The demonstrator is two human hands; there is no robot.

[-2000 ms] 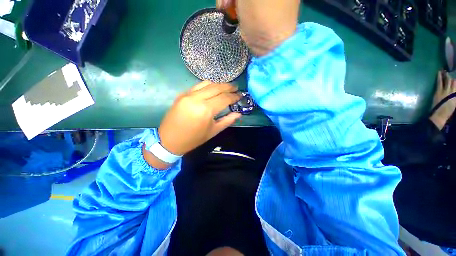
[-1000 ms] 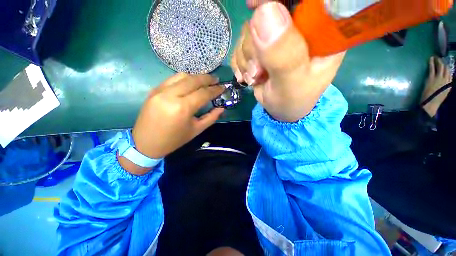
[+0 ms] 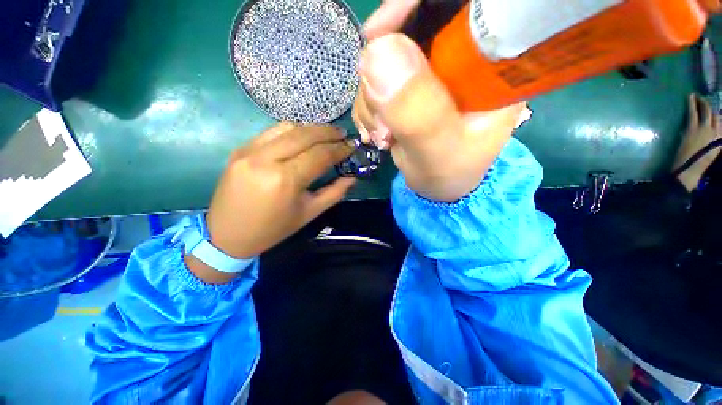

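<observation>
My left hand holds a small black housing with shiny parts inside, between thumb and fingers, at the front of the green mat. My right hand grips an orange electric screwdriver with a white label, its body tilted up to the right. My right fingertips are close to the housing's upper edge, and they hide the driver's tip. The round screw plate, dark-rimmed and full of silvery grains, lies just behind my left hand.
A dark blue bin with silvery pieces stands at the back left. A white sheet with a grey stepped area lies at the left. Binder clips hang on the bench edge at the right. Another person's hand shows at the far right.
My right hand and the screwdriver have come from over the screw plate to the housing. In the last second both shifted slightly left. My left hand still holds the housing.
</observation>
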